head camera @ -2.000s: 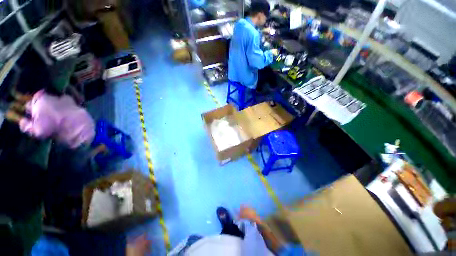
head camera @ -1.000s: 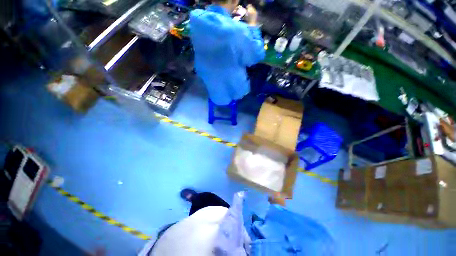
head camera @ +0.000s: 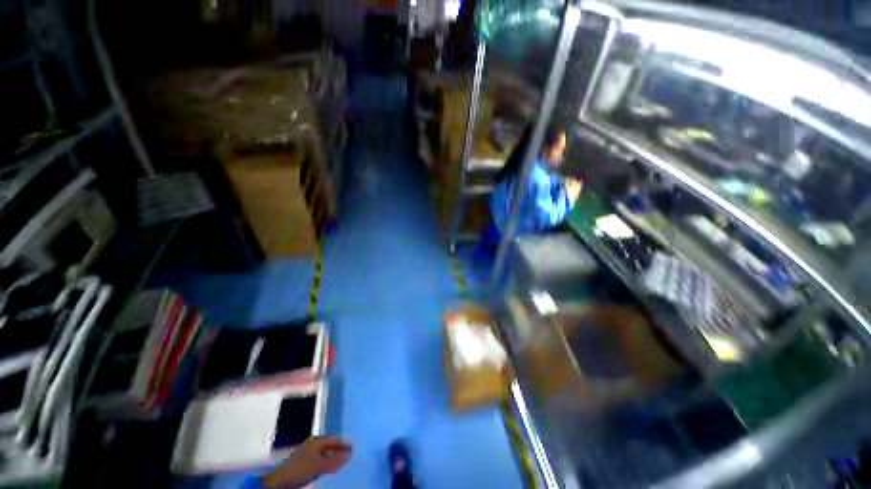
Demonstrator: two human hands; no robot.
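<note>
My left hand (head camera: 310, 461), bare with a blue sleeve, is at the bottom edge, low and left of centre. It is blurred, and nothing shows in it. It overlaps the near corner of a white tray (head camera: 227, 432) with a dark compartment; whether it touches the tray cannot be told. Behind it lies another pale tray with a red edge (head camera: 329, 355) and dark compartments. Red-and-white edged trays (head camera: 172, 339) stand to the left. My right hand is out of view.
A blue floor aisle (head camera: 374, 287) runs ahead between yellow-black lines. An open carton (head camera: 476, 377) stands at its right, beside a metal-framed bench. A person in blue (head camera: 540, 201) is at the bench. Wrapped cartons (head camera: 272, 196) stand ahead left. My shoe (head camera: 401, 466) shows below.
The view has swung and moved along the aisle. Red-edged trays now fill the lower left. The blue stools and the near carton have left view. My left hand is now beside the trays.
</note>
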